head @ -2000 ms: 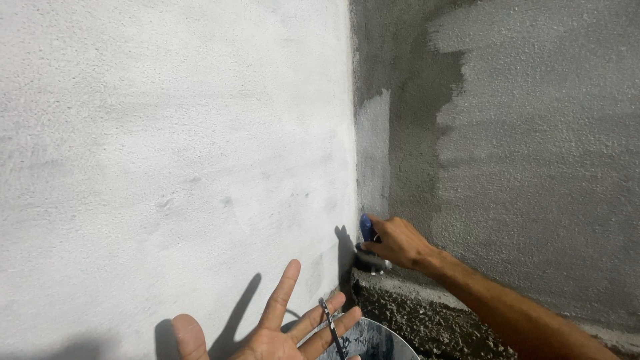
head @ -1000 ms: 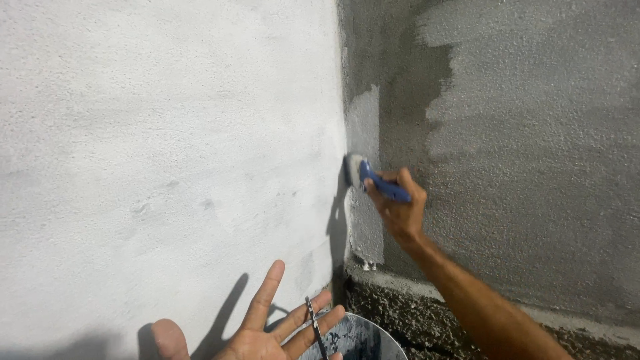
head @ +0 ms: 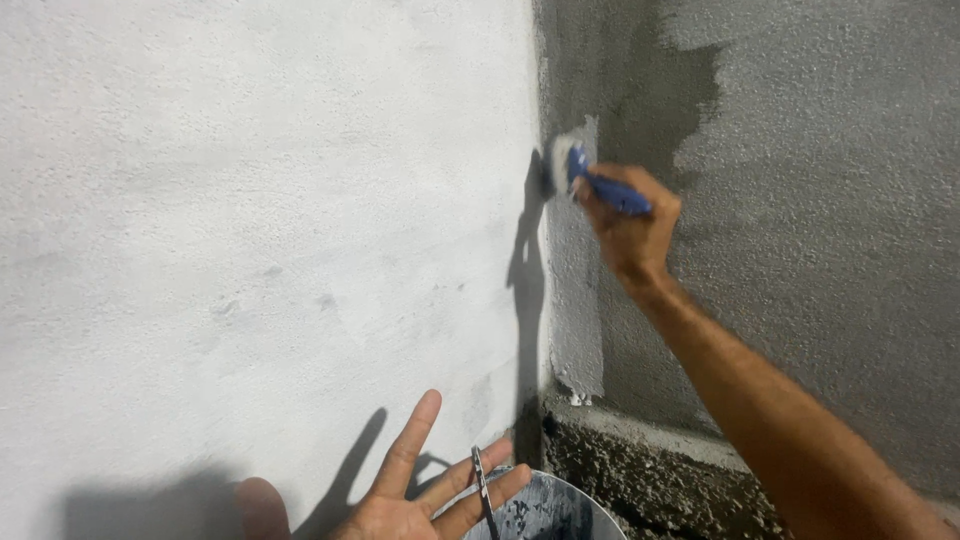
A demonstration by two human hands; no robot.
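Note:
My right hand grips the blue handle of a paintbrush. Its pale, paint-coated bristles are at the right wall close to the inside corner, slightly blurred. A strip of fresh light paint runs down the right wall beside the corner, below the brush. At the bottom, my left hand has its palm up and fingers spread, with a paint-marked wire handle lying across two fingers. Behind those fingers is a round bucket with dark and white paint smears inside; its lower part is out of view.
A white-painted textured wall fills the left side. The right wall is grey, with a darker band near the corner. At its foot a rough concrete ledge juts out beside the bucket. Shadows fall on the white wall.
My right hand with the brush has moved up along the corner from near the ledge. The light strip below it now reaches down to the ledge. My left hand stays at the bucket.

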